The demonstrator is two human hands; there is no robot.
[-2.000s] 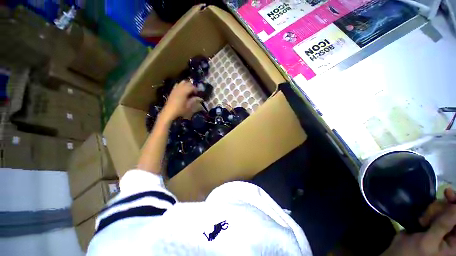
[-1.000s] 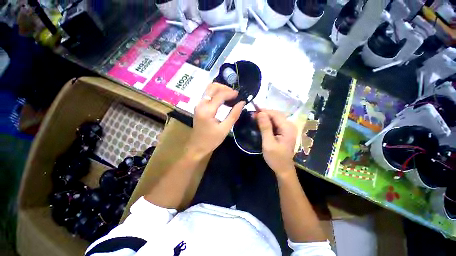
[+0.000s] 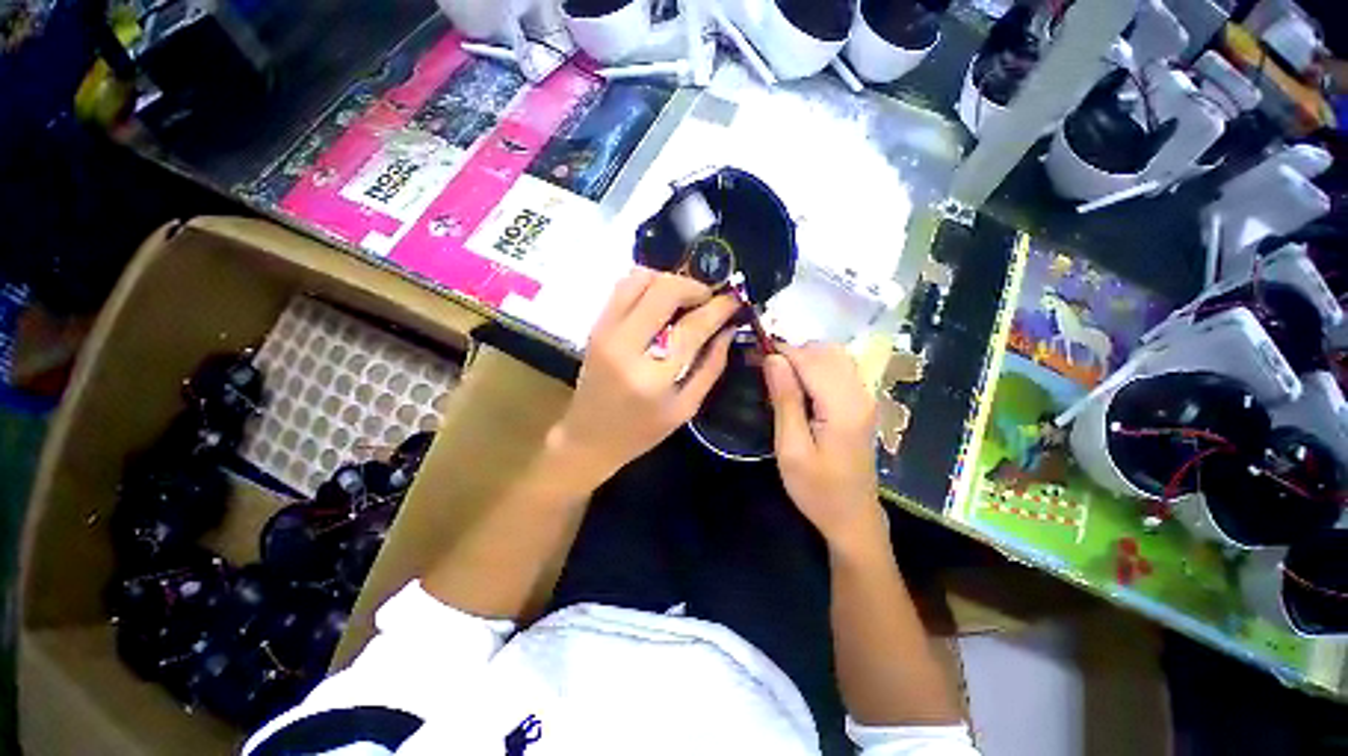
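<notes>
A round black shell (image 3: 757, 222) with a silver motor (image 3: 690, 217) inside sits open side up at the bench's front edge. My left hand (image 3: 651, 355) is at its near side, with fingertips at a small pale connector plug (image 3: 736, 281). My right hand (image 3: 818, 421) pinches the dark red lead wires (image 3: 760, 328) just beside the plug. A white housing with a black inside (image 3: 730, 414) lies below, partly hidden by both hands. Whether plug and socket are joined is too small to tell.
A carton (image 3: 495, 443) with many black balls and a divider tray (image 3: 348, 387) stands at left. Pink printed sheets (image 3: 421, 244) lie on the bench. White housings (image 3: 1106, 148) stand at the back and right, some on the cartoon mat (image 3: 1057, 443). A metal post (image 3: 1042, 96) rises behind.
My left hand left the carton about two seconds ago and came to the bench. Since the last frame, the black shell has turned slightly and both hands stay close together at the wires.
</notes>
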